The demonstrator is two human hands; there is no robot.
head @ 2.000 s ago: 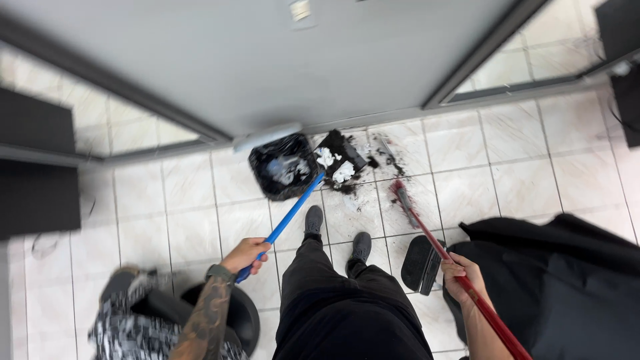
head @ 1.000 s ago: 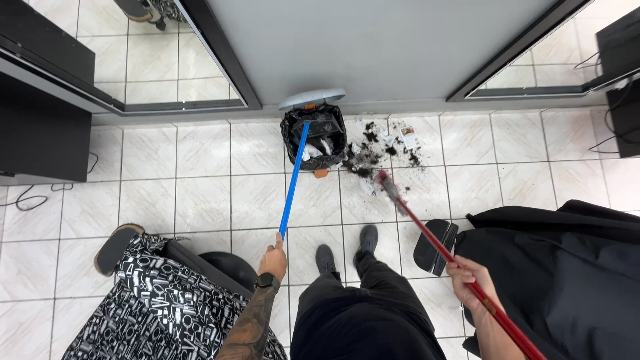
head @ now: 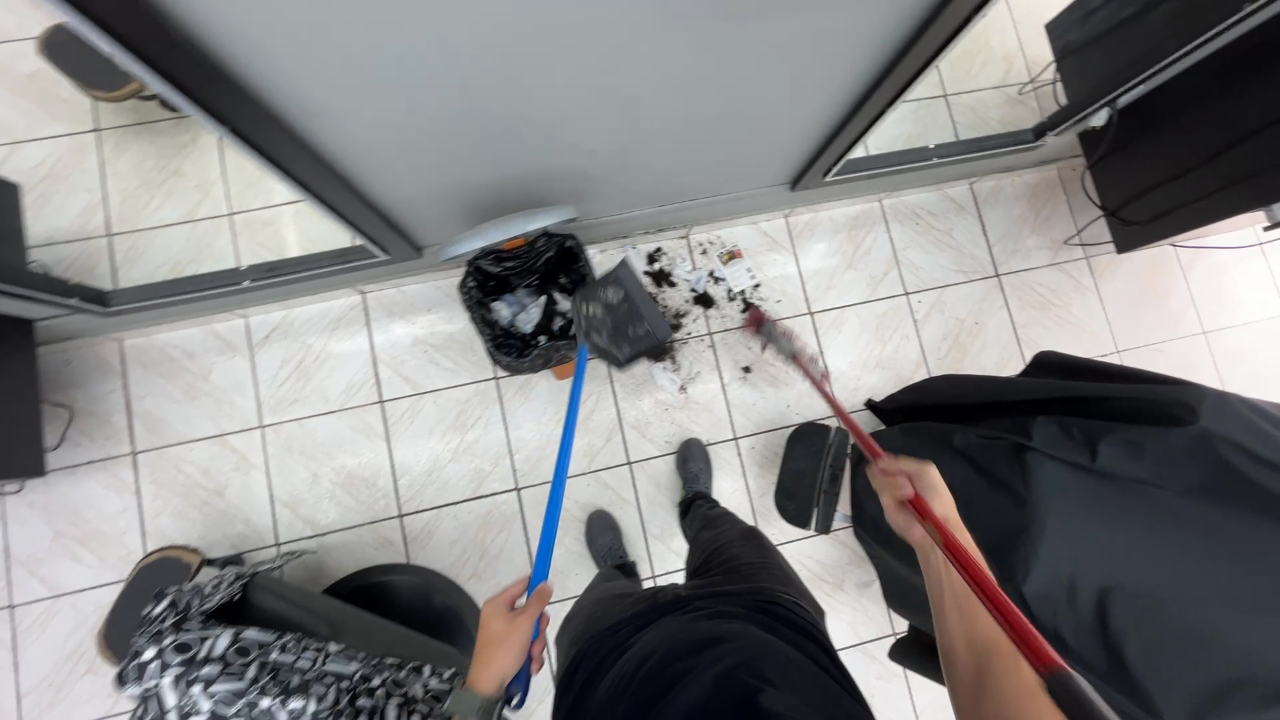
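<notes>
My left hand (head: 512, 636) grips the blue handle (head: 560, 480) of a long-handled dustpan. Its black pan (head: 622, 315) is tilted at the right rim of a trash bin lined with a black bag (head: 490, 335), which holds white crumpled waste. My right hand (head: 912, 497) is closed around the red handle (head: 975, 570) of a broom, whose head (head: 775, 332) is right of the pan, slightly blurred. Dark hair clumps (head: 704, 300), white scraps and a small printed packet (head: 736, 268) lie on the tiles between pan and broom.
A black-draped chair with a footrest (head: 805, 475) stands at the right. Another chair with a patterned cape (head: 290, 655) and a round black base (head: 410, 605) is at lower left. Framed mirrors line the grey wall (head: 560, 110). Black cabinets (head: 1180, 150) with loose cables stand at the sides.
The dustpan's pan has moved from over the bin's opening to its right rim, nearer the hair. The broom stays on the right, held in my right hand. The view has turned somewhat.
</notes>
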